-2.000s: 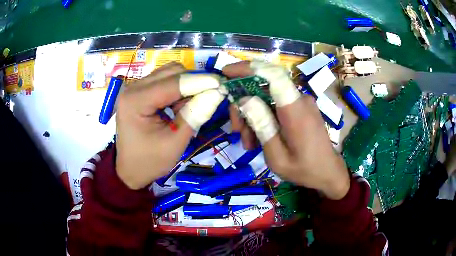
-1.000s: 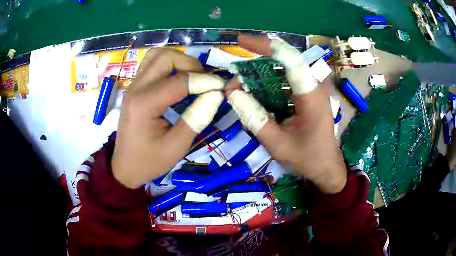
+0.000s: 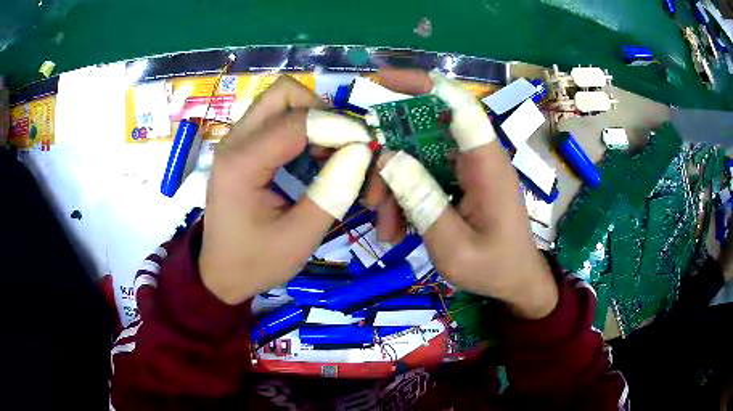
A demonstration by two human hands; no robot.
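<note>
My right hand [image 3: 474, 193] holds a green circuit board panel [image 3: 414, 128] between its taped fingers and thumb, above the battery pile. My left hand [image 3: 277, 185] pinches a small connector with a bit of red [image 3: 374, 146] at the panel's left edge; the fingertips hide most of it. Off-white tape covers thumb and index finger of both hands. Blue batteries [image 3: 354, 290] with thin wires and white pads lie in a pile below my hands.
One wired blue battery [image 3: 179, 157] lies at left on the printed sheet. Cream plastic parts [image 3: 591, 90] and another battery [image 3: 579, 159] lie at upper right. Stacked green board panels [image 3: 635, 233] are at right. A green belt [image 3: 321, 24] runs along the back, carrying a battery [image 3: 640, 54].
The panel was edge-on, then turned to show its face, and now sits tilted with its left edge against the left fingertips. The batteries on the belt have shifted right.
</note>
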